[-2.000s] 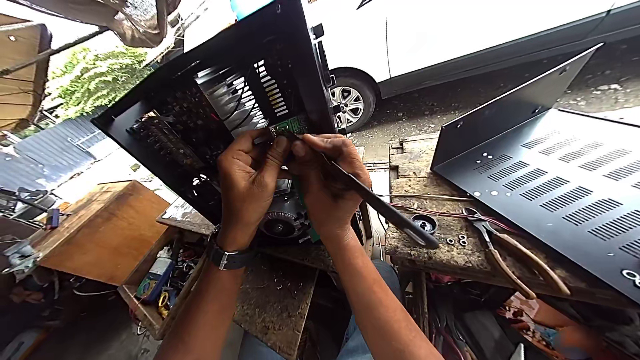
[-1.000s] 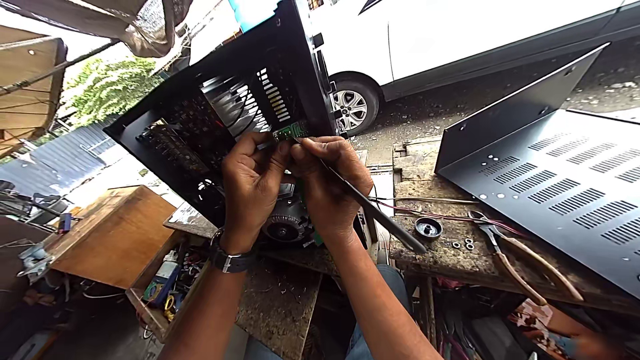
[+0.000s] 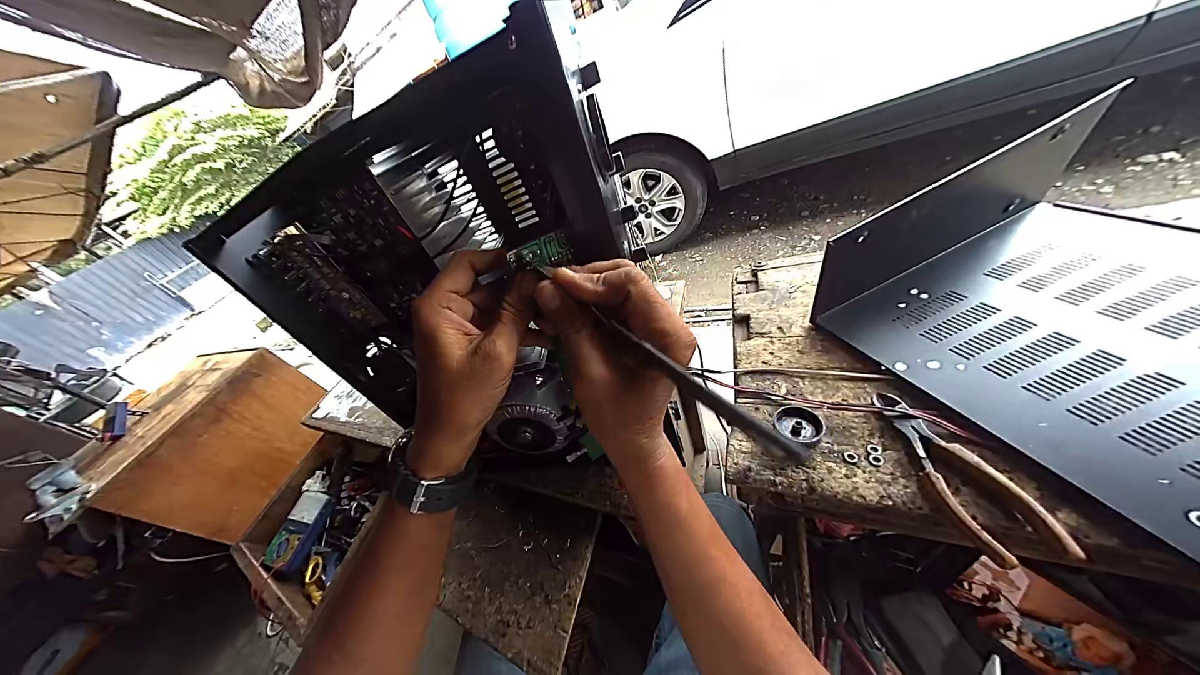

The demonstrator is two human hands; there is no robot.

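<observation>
My left hand [image 3: 469, 347] pinches the edge of a small green circuit board [image 3: 541, 251] between thumb and fingers. My right hand [image 3: 614, 342] grips a long, thin dark tool [image 3: 722, 408], likely tweezers; its fine tip touches the lower edge of the board and its broad end slants down to the right. Behind both hands a black metal chassis [image 3: 478, 89] stands tilted, with vent slots and circuit boards inside. Below the hands sits a round toroidal transformer [image 3: 527, 427]. The right palm hides part of the tool.
On the worn wooden bench [image 3: 778, 328] at right lie pliers [image 3: 947, 469], a round black knob [image 3: 798, 426], small nuts [image 3: 875, 455] and thin wires. A black vented metal cover [image 3: 1022, 309] rests beside them. At left stand a wooden box [image 3: 206, 441] and a tray of tools. A car [image 3: 797, 84] is parked behind.
Both hands stay together at the green board, which shows more plainly between the fingers now. The tool is still in the right hand.
</observation>
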